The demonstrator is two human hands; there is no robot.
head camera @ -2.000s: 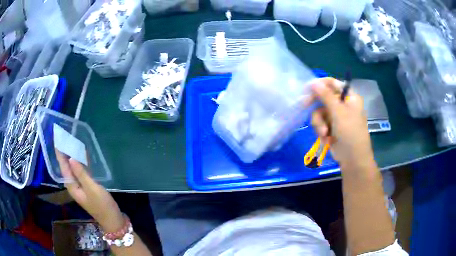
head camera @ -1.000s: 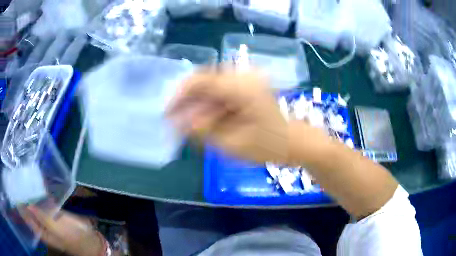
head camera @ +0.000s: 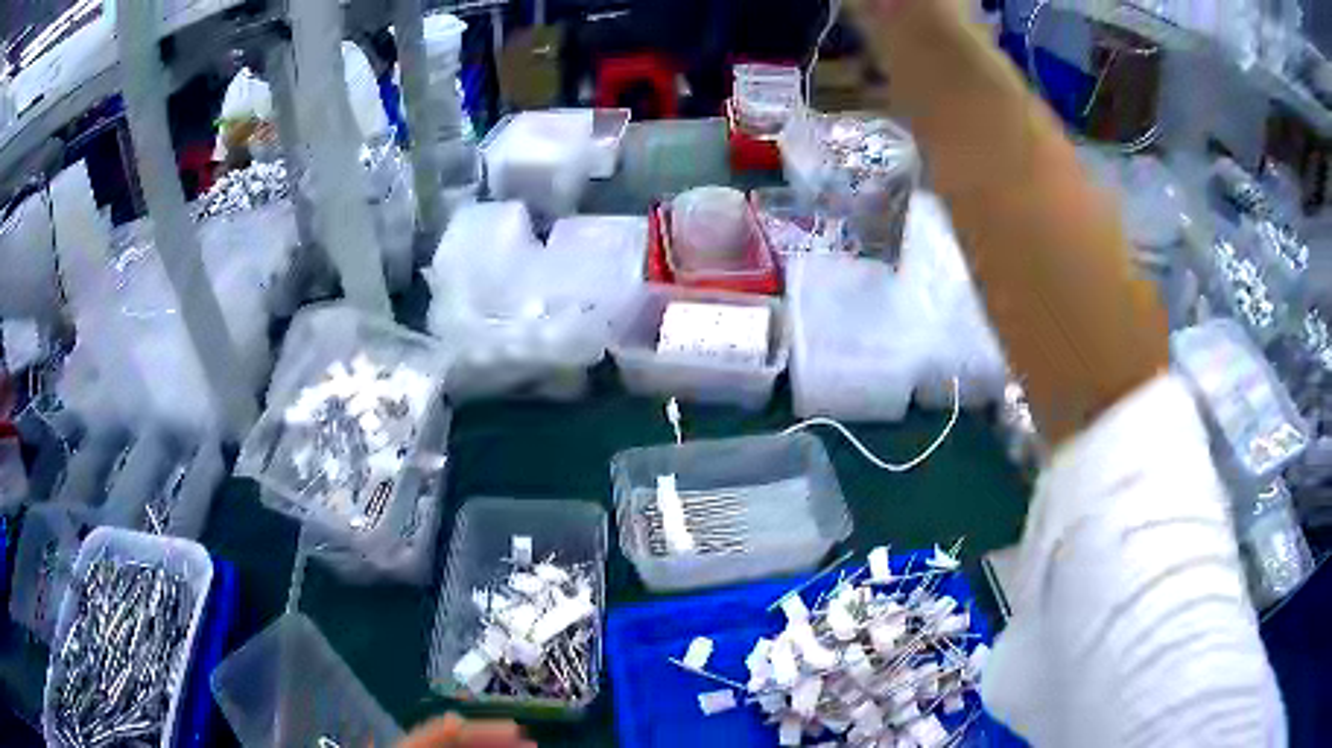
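Observation:
The blue tray is at the bottom centre, cut off by the lower edge. A loose pile of thin rods with white tabs lies in it. My left hand shows only as a sliver at the bottom edge, so its grip is hidden. A clear empty container or lid is left of it. My right forearm rises past the top edge; the hand is out of the picture. A clear tub with white-tabbed rods stands left of the tray. Another tub behind the tray holds rods in a row.
A white tray of bare metal parts is at far left. A stacked tub of tabbed rods stands behind it. Translucent tubs, a red container and a white cable are further back. Clear bags lie at right.
The view has tilted up, showing more of the bench's back. My right arm has swung from over the bench to the top edge. My left hand has moved right in view.

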